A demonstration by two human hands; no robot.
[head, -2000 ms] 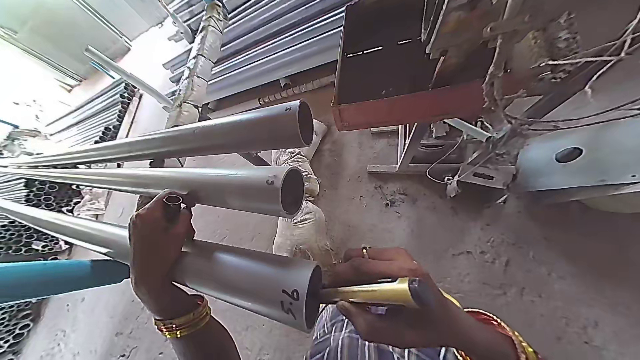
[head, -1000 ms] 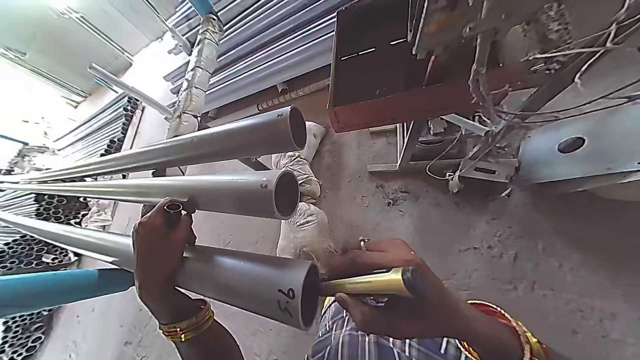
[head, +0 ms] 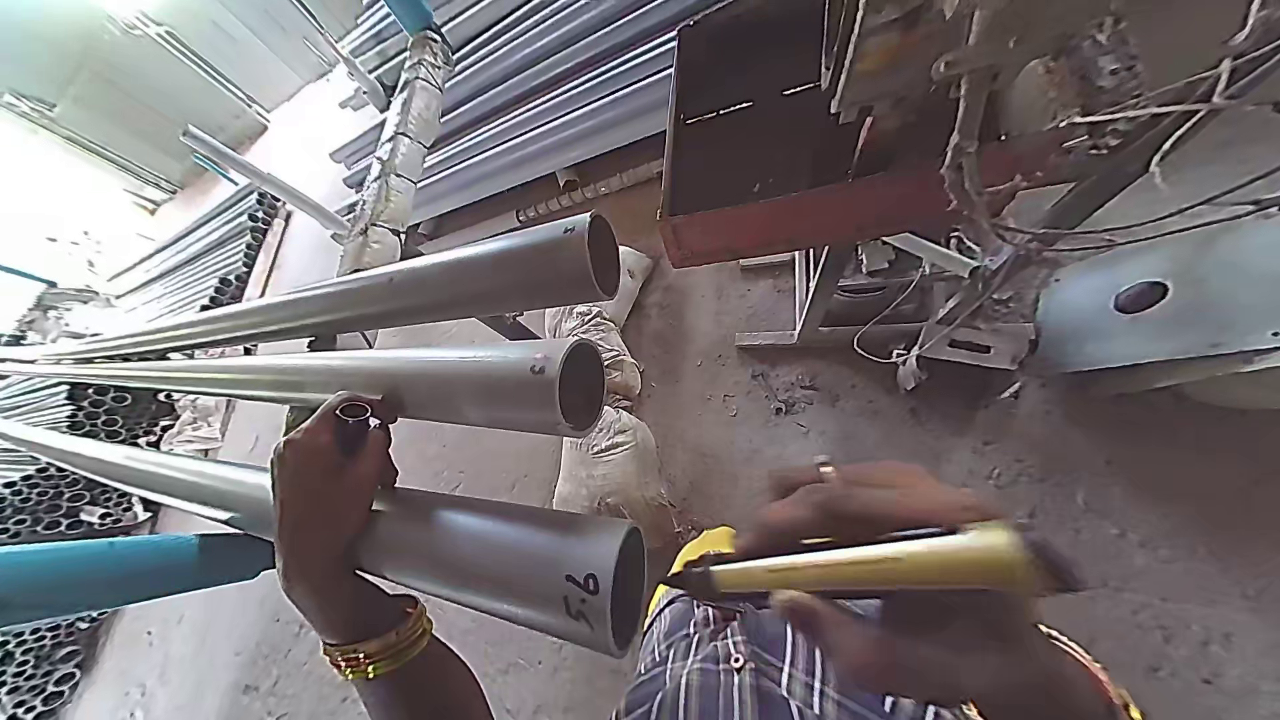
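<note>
Three grey plastic pipes run side by side toward me, their open ends facing right. The nearest pipe [head: 480,550] bears handwritten black figures by its end. My left hand [head: 335,490] rests over this pipe and holds a small dark cylinder, perhaps a marker cap [head: 352,420]. In my right hand [head: 880,590], blurred, is a yellow marker [head: 860,565], its dark tip just right of the nearest pipe's end and apart from it. The middle pipe [head: 460,385] and the far pipe [head: 480,275] also carry small marks near their ends.
A teal metal bar [head: 130,575] passes at the left beneath the nearest pipe. Pale sacks [head: 610,460] lie on the floor below the pipe ends. Beyond are a red-edged metal box [head: 800,220], stacked pipes [head: 560,110], hanging cables and a grey metal panel [head: 1170,300].
My right hand has drawn the marker to the right, away from the nearest pipe's end, where its tip was before. My left hand has stayed on the pipe.
</note>
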